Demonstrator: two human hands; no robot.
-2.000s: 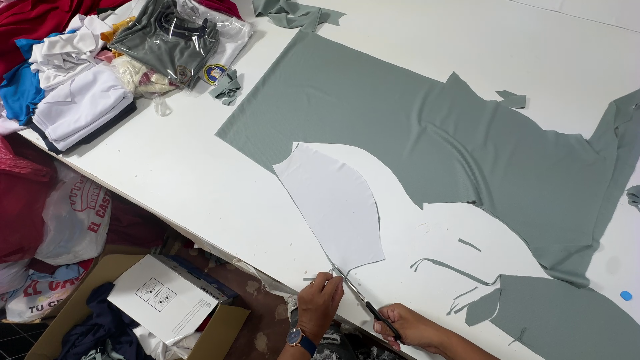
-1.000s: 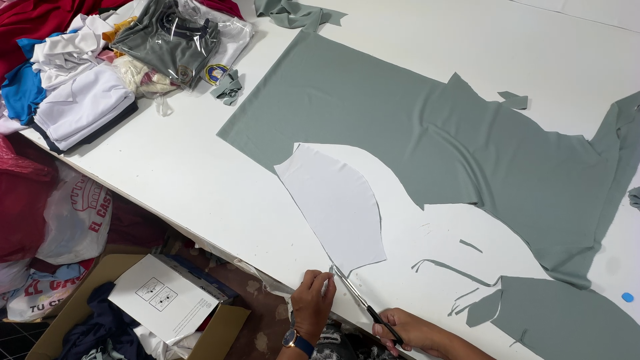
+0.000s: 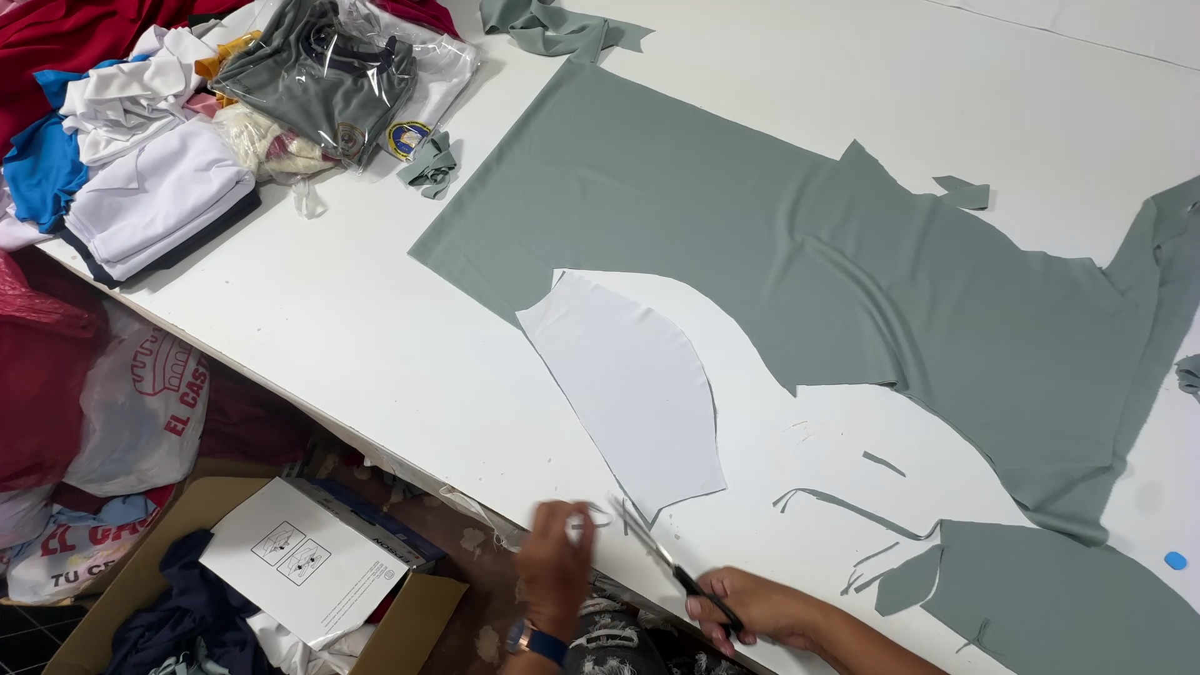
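Observation:
My right hand (image 3: 736, 605) holds black-handled scissors (image 3: 680, 567) at the table's near edge, their blades partly apart and pointing up-left. Left of the blades, my left hand (image 3: 558, 553) is blurred, with a thin strip (image 3: 597, 513) at its fingertips. The blade tips lie beside the lower corner of a white pattern-shaped piece (image 3: 628, 394), which has a thin dark edge showing beneath it. Beyond spreads a large grey-green fabric sheet (image 3: 694, 187) with a curved cut-out. Another grey-green fabric piece (image 3: 1041, 591) lies at the lower right.
Narrow fabric scraps (image 3: 844, 508) lie on the white table (image 3: 375, 328). Folded white cloth (image 3: 164, 202) and a plastic-bagged grey garment (image 3: 328, 84) are piled at the upper left. Below the table's edge stand a cardboard box (image 3: 436, 609) with cloth and plastic bags (image 3: 141, 403).
My left hand has moved away from the corner of the white piece, slightly left. The scissors have drawn a little apart from that hand. The large fabric has stayed in place.

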